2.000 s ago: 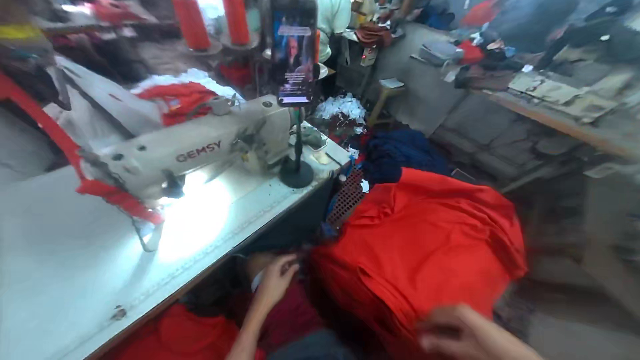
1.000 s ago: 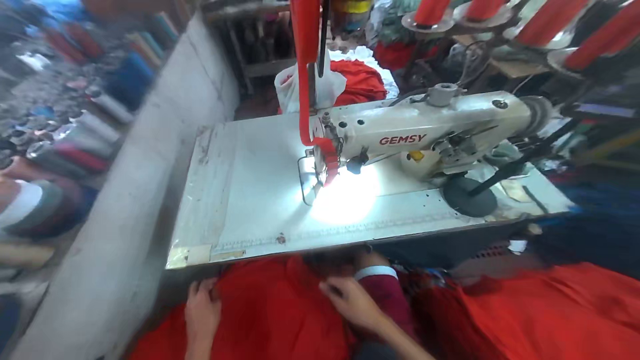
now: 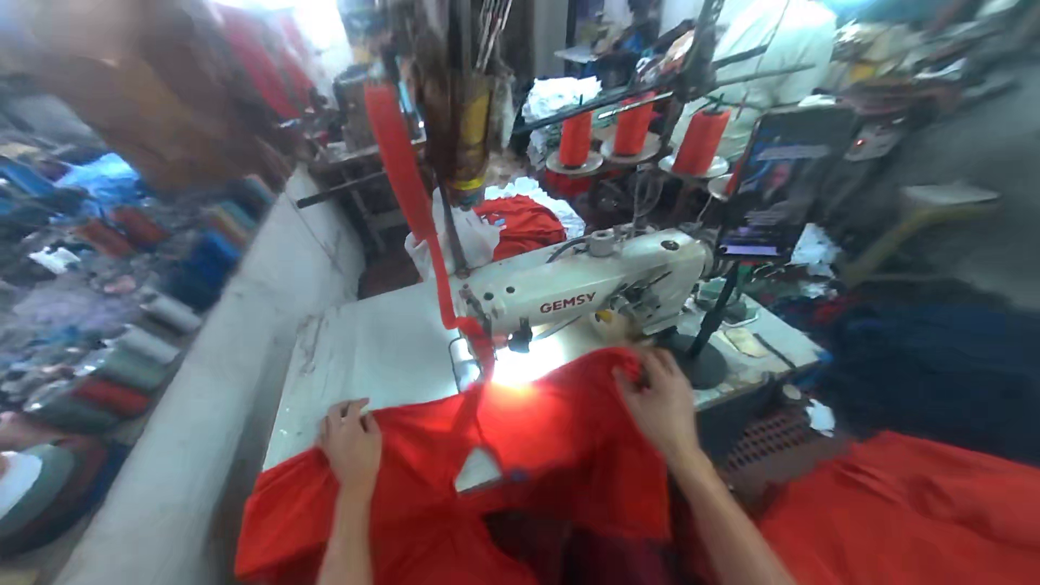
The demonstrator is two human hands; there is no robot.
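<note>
A red garment (image 3: 561, 431) lies spread over the front of the white sewing table, its upper edge close to the needle area of a Gemsy sewing machine (image 3: 585, 288). My left hand (image 3: 351, 443) grips the cloth at the left. Near the machine's right part, my right hand (image 3: 658, 394) pinches the cloth's upper right edge. A red fabric strip (image 3: 414, 203) hangs down to the machine's head. The machine's lamp lights the cloth between my hands. My fingertips are partly hidden by folds.
A phone on a stand (image 3: 780, 187) is at the machine's right. Red thread cones (image 3: 630, 126) stand behind. More red cloth (image 3: 910, 512) is piled at the lower right. A low wall (image 3: 219, 366) borders the table's left, with many thread spools (image 3: 122, 382) beyond it.
Both hands have risen from below the table's front edge onto the tabletop, bringing the red garment up near the needle area. The view has swung left since the oldest frame.
</note>
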